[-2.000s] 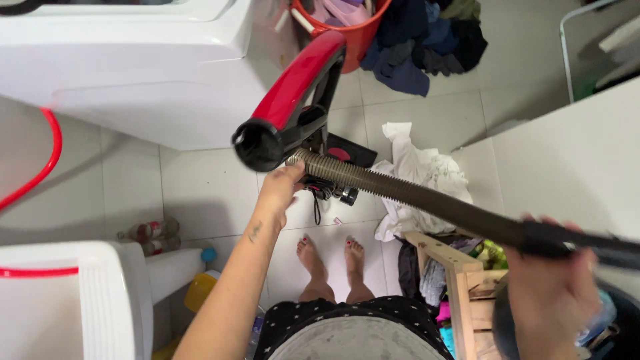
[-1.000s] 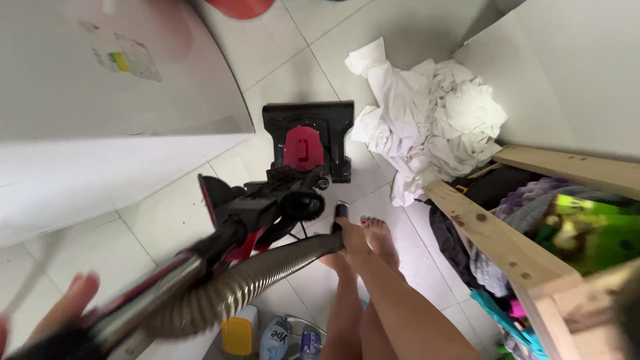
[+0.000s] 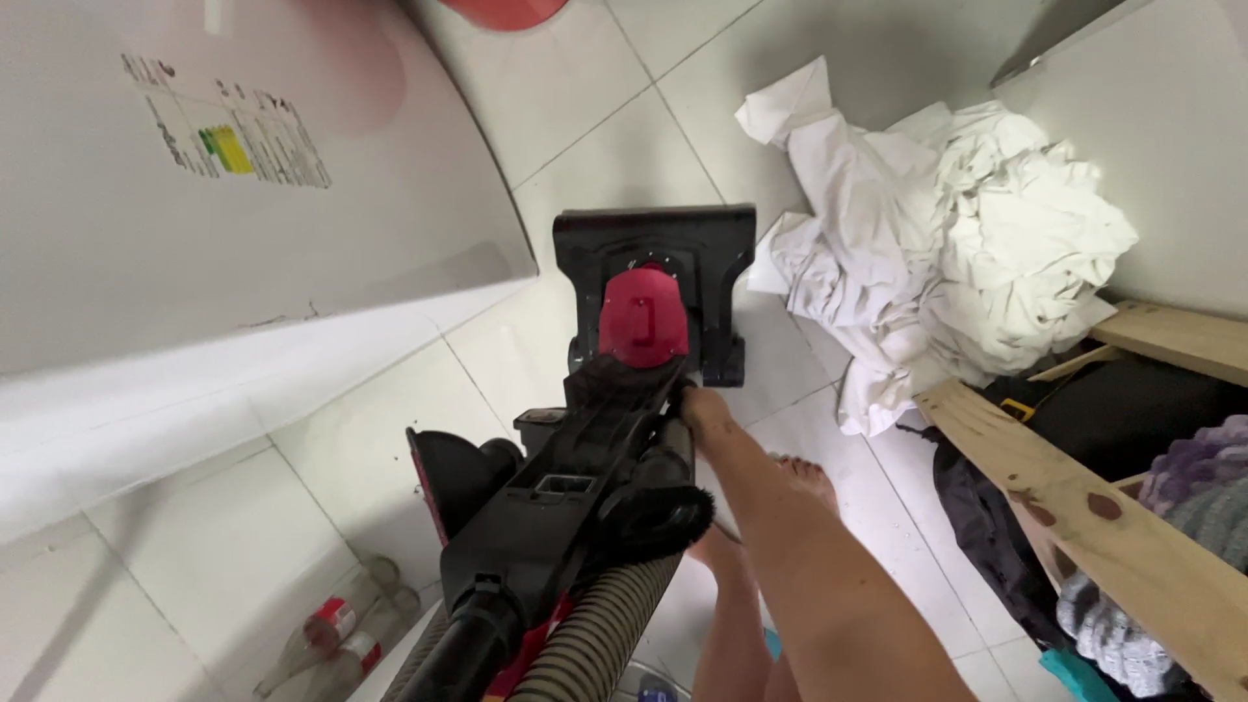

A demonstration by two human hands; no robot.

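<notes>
An upright vacuum cleaner (image 3: 546,487) stands on the tiled floor, its black floor head (image 3: 653,234) with a red cover (image 3: 643,317) pointing away from me. My right hand (image 3: 702,409) reaches down to the right side of the vacuum's lower body, near the hose end; its fingers are mostly hidden behind the black parts. A ribbed grey hose (image 3: 609,624) runs up toward the lower edge, beside the black handle tube (image 3: 463,648). A black brush attachment (image 3: 663,517) sits on the body. My left hand is out of view.
White cloths (image 3: 975,234) lie heaped on the floor at the right. Beside them is a wooden frame (image 3: 1102,517) with clothes. A white appliance (image 3: 244,244) bearing a label fills the upper left. Plastic bottles (image 3: 336,634) lie at the lower left; a red container (image 3: 507,8) is at the top.
The vacuum's hose was held up across the view; now the floor head is on the tiles and my right hand is low beside it. My left hand, at the left edge a second ago, has left view.
</notes>
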